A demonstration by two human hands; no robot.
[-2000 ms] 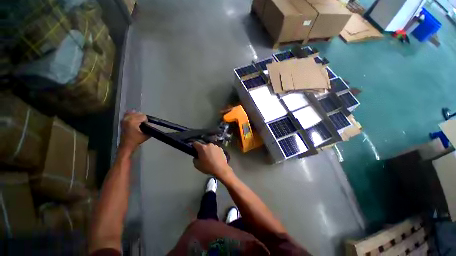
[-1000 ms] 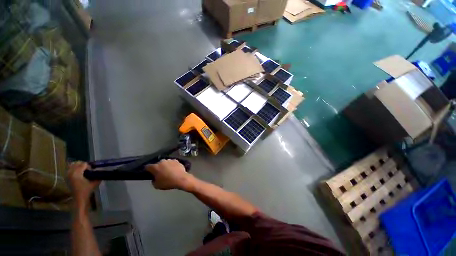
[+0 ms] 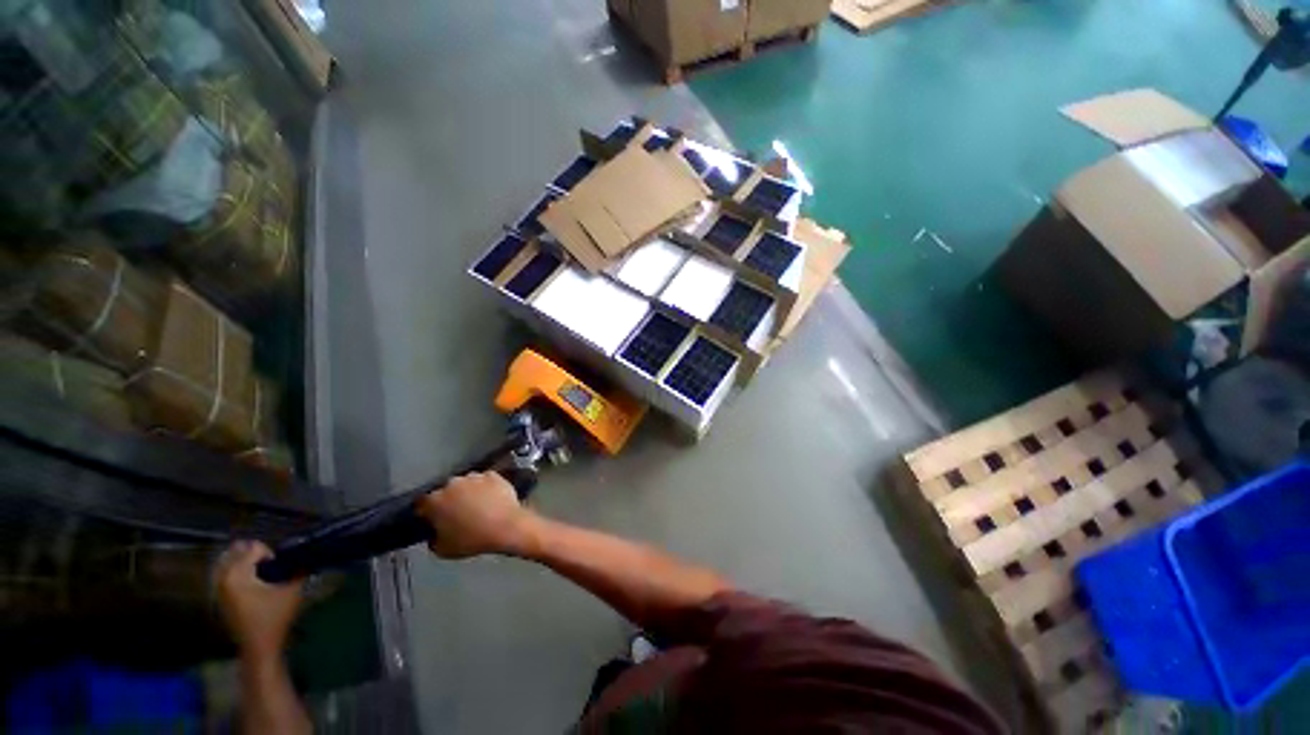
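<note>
My left hand (image 3: 259, 600) grips the far left end of the black pallet truck handle (image 3: 345, 540). My right hand (image 3: 481, 514) is closed around its other end, near the shaft. The orange pallet truck body (image 3: 572, 401) stands low on the floor against the near side of the palletised load (image 3: 579, 313). The load shows dark solar panels (image 3: 701, 371) and plain white rectangles in rows, with brown strips between them. Loose cardboard sheets (image 3: 625, 204) lie on top, towards its far left. The forks are hidden under the load.
A slatted wooden pallet (image 3: 1027, 503) and a blue plastic crate (image 3: 1221, 582) are at the lower right. An open cardboard carton (image 3: 1149, 244) stands behind them. Stacked cartons (image 3: 704, 22) are at the top. A glass partition (image 3: 323, 287) with wrapped cartons behind it runs along the left.
The handle has swung down and left in view, with both hands staying on it. The load and truck body have shifted left and turned. The wooden pallet and blue crate have come into view.
</note>
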